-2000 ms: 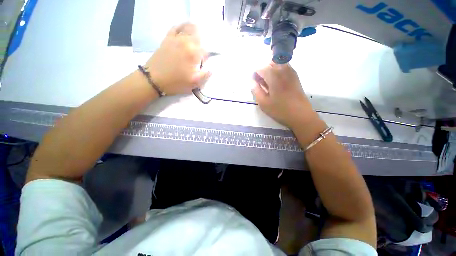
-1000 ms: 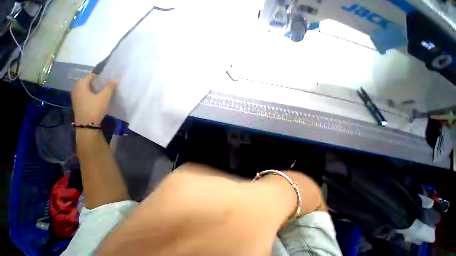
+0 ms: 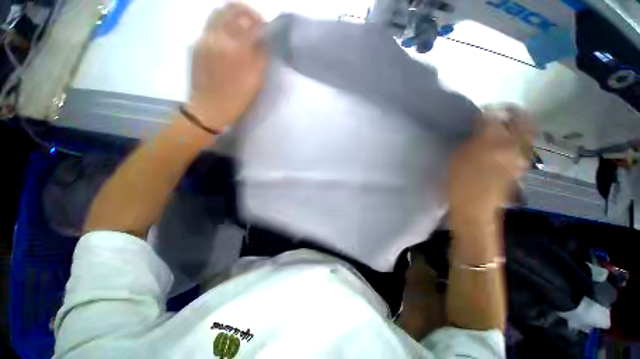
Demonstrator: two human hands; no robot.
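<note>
A fabric panel [image 3: 344,154] is stretched between my hands over the front edge of the table. Its face is pale grey-white, with a dark grey band along the top and a faint line across the lower part. My left hand [image 3: 228,66] is closed on its upper left corner. My right hand [image 3: 488,158], blurred by motion, grips its right side. The panel's lower edge hangs over my lap. My fingertips are not clear.
The sewing machine head [image 3: 519,24] stands at the upper right, its needle area [image 3: 421,31] behind the panel. The ruled table edge [image 3: 119,112] runs across the front. A blue crate [image 3: 31,259] is at lower left. A dark fabric pile [image 3: 547,273] lies below the table at right.
The panel has moved right from the left side of the table and is now spread between both hands. My right hand has risen from above my lap to the panel's right side.
</note>
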